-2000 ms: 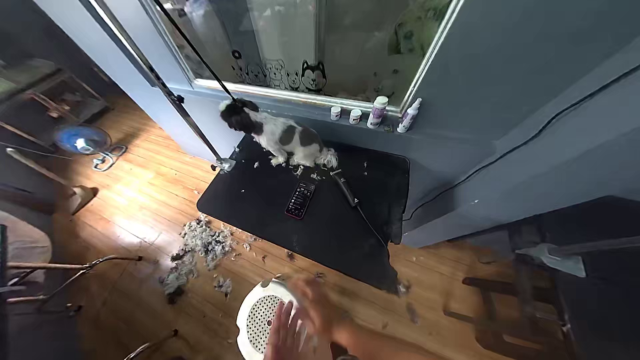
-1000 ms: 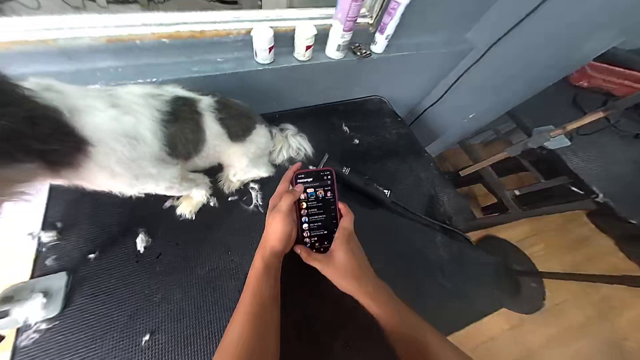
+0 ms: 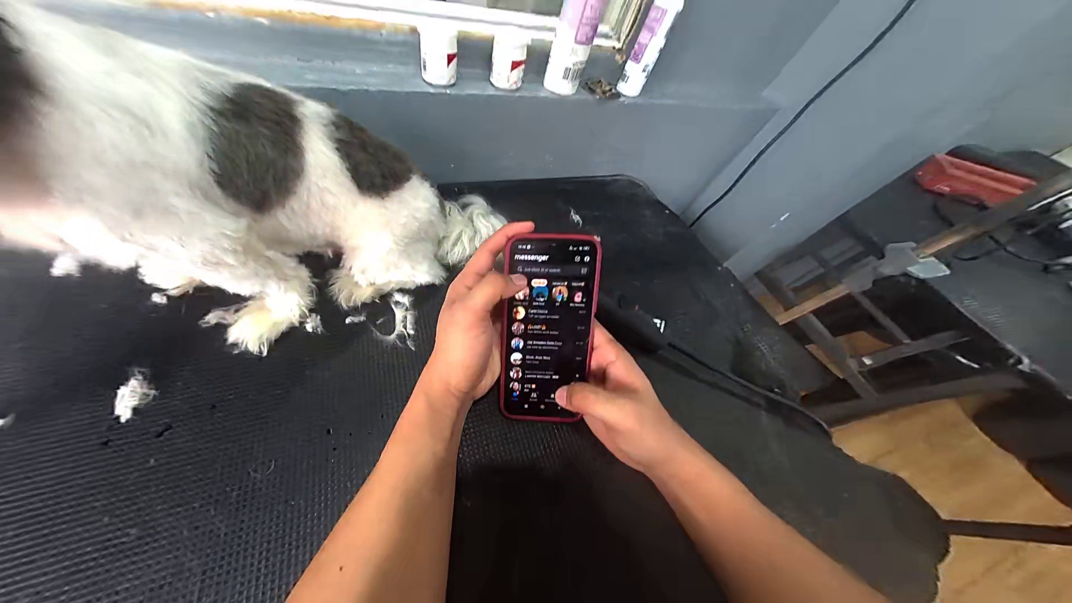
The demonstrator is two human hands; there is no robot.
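Upright between both hands, a smartphone in a red case (image 3: 549, 335) shows a lit dark screen with a list. My left hand (image 3: 473, 322) grips its left edge, the thumb over the upper screen. Around the lower right edge is my right hand (image 3: 624, 398), its thumb at the bottom of the screen. A white dog with dark patches (image 3: 251, 159) stands at the left on a black textured grooming table mat (image 3: 335, 494), its head out of view. Behind the phone and right hand, a black corded clipper (image 3: 632, 322) lies partly hidden on the mat.
Tufts of cut fur (image 3: 134, 395) lie on the mat. Small white bottles (image 3: 508, 60) and taller white-and-purple bottles (image 3: 576, 46) line the wall ledge. A black cable (image 3: 804, 109) runs down the wall. At right are a wooden frame (image 3: 879, 335) and a red object (image 3: 976, 178).
Two seconds ago the phone lay on the mat and both hands were low in the view; now both hold it. The view has come much closer to the table.
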